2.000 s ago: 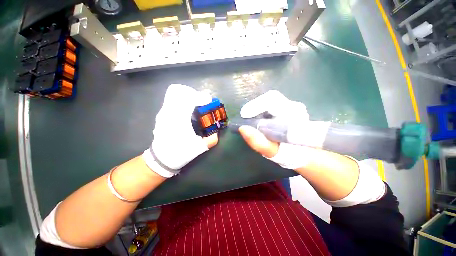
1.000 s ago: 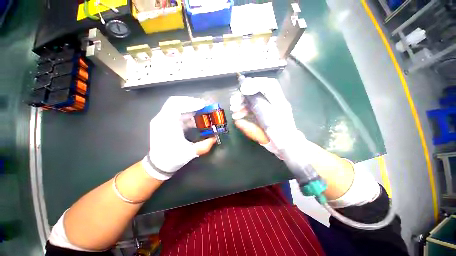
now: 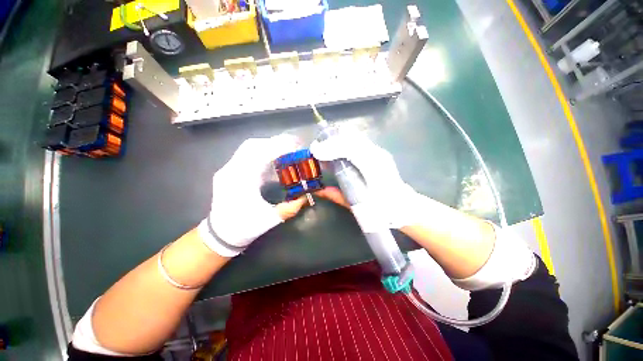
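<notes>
My left hand point(image 3: 243, 194), in a white glove with a bare thumb tip, holds a coil point(image 3: 299, 171) with orange windings and a blue and black body above the mat. My right hand point(image 3: 374, 176), also gloved, holds the glue syringe point(image 3: 375, 236). Its tip points up and away toward the fixture and its teal adapter end is near my body. Bare fingertips of my right hand are at the coil's lower right edge; whether they touch it I cannot tell.
The metal fixture point(image 3: 282, 98) with pale blocks stands ahead. Stacked coils point(image 3: 88, 116) are at the left. A pressure gauge point(image 3: 167, 41), yellow bin point(image 3: 229, 32), blue bin point(image 3: 294, 25) and white wipes point(image 3: 356, 28) are behind it. The air hose point(image 3: 465, 134) curves across the right side.
The syringe has swung from pointing at the coil to pointing away, its adapter end now near my body. My right hand has moved left, close to the coil. The coil has turned slightly.
</notes>
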